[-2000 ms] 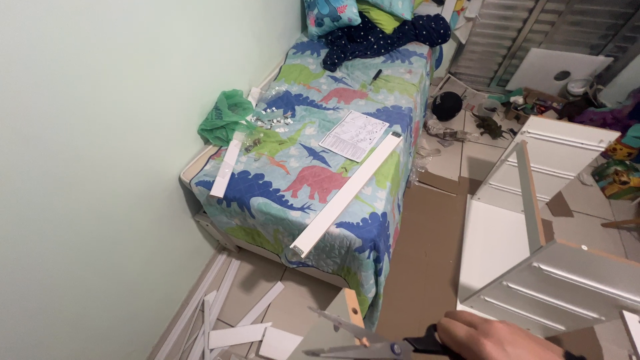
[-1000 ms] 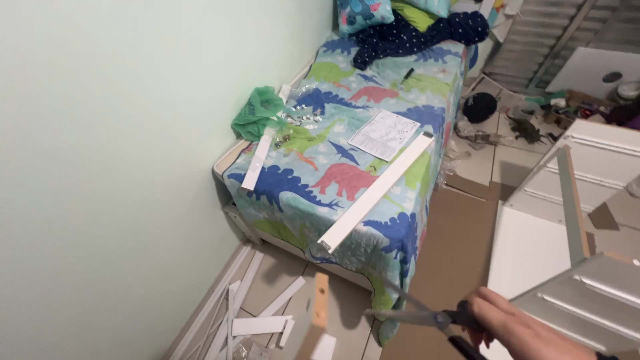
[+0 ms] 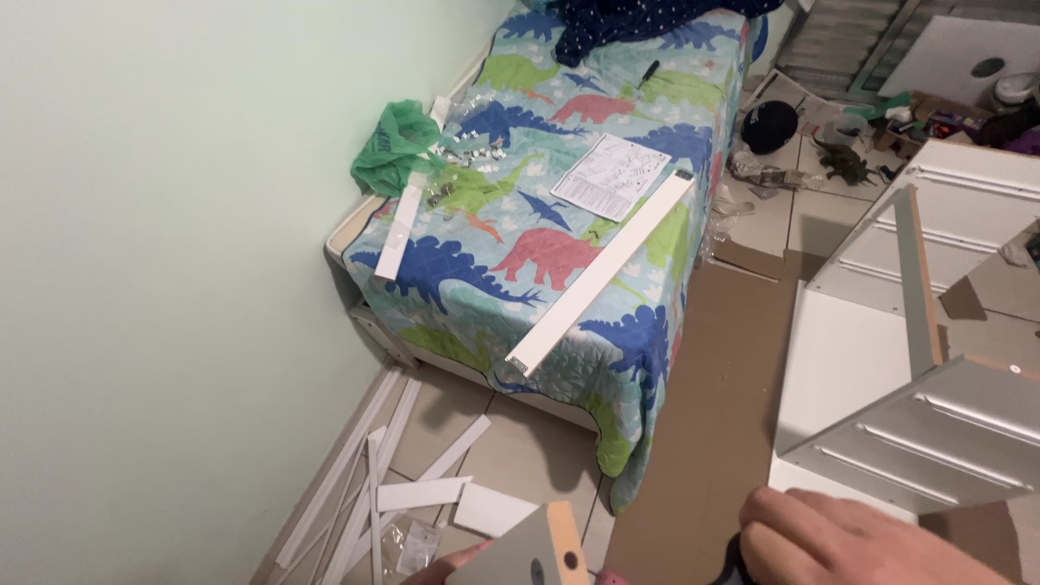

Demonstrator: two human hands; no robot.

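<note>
My right hand is closed around the dark handle of scissors at the bottom right; the blades are out of view. At the bottom centre, my left hand grips a white panel with a bare wood edge and round holes. On the bed's dinosaur quilt lie a long white strip with metal end fittings, a shorter white strip, a printed instruction sheet, a green plastic bag, small metal hardware and a screwdriver.
A partly assembled white cabinet frame with drawer rails stands on the right, by flat brown cardboard. Several white strips lie on the tiled floor beside the wall. A dark cap and a toy dinosaur are on the floor beyond.
My right hand and the scissors have moved lower in view, and the blades seen before are now out of frame. My left hand has come into view at the panel.
</note>
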